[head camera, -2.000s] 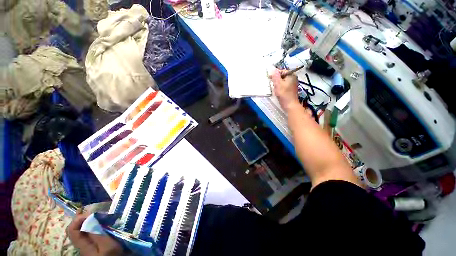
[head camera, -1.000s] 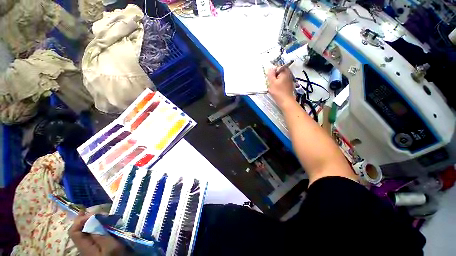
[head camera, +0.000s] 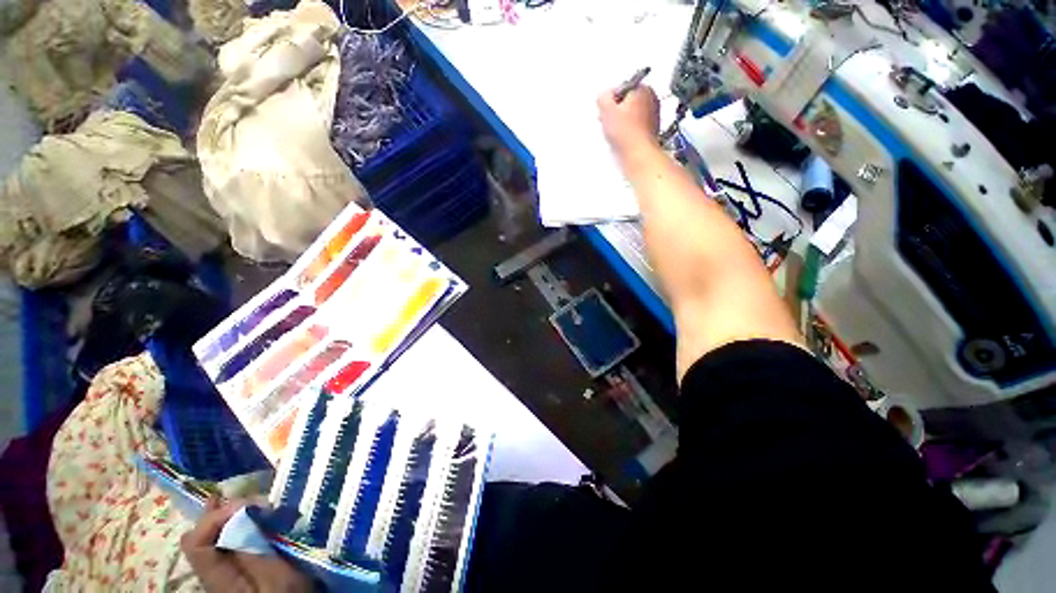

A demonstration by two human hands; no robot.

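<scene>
My right hand [head camera: 631, 119] holds a dark pen [head camera: 632, 82] over white paper sheets [head camera: 579, 174] on the machine table. My left hand [head camera: 237, 561], at the bottom left, grips the lower edge of the thread shade card with green, blue and dark fringes [head camera: 373, 481]. A light blue-and-white scrap [head camera: 243, 531] shows at its fingers. Another shade board with purple, red, orange and yellow fringes [head camera: 336, 313] lies open beyond, over a white sheet [head camera: 492, 405] by my lap.
A white sewing machine [head camera: 926, 232] stands at the right, with a green-handled tool [head camera: 808, 273] and dark cord beside it. Beige cloth [head camera: 272, 139] and blue crates [head camera: 429, 174] are at the upper left. Floral cloth [head camera: 104, 487] lies at the lower left. A pedal [head camera: 593, 330] is below the table.
My right hand with the pen has moved up and slightly left over the paper, away from the machine needle area. My left hand still holds the shade card. The view has shifted slightly.
</scene>
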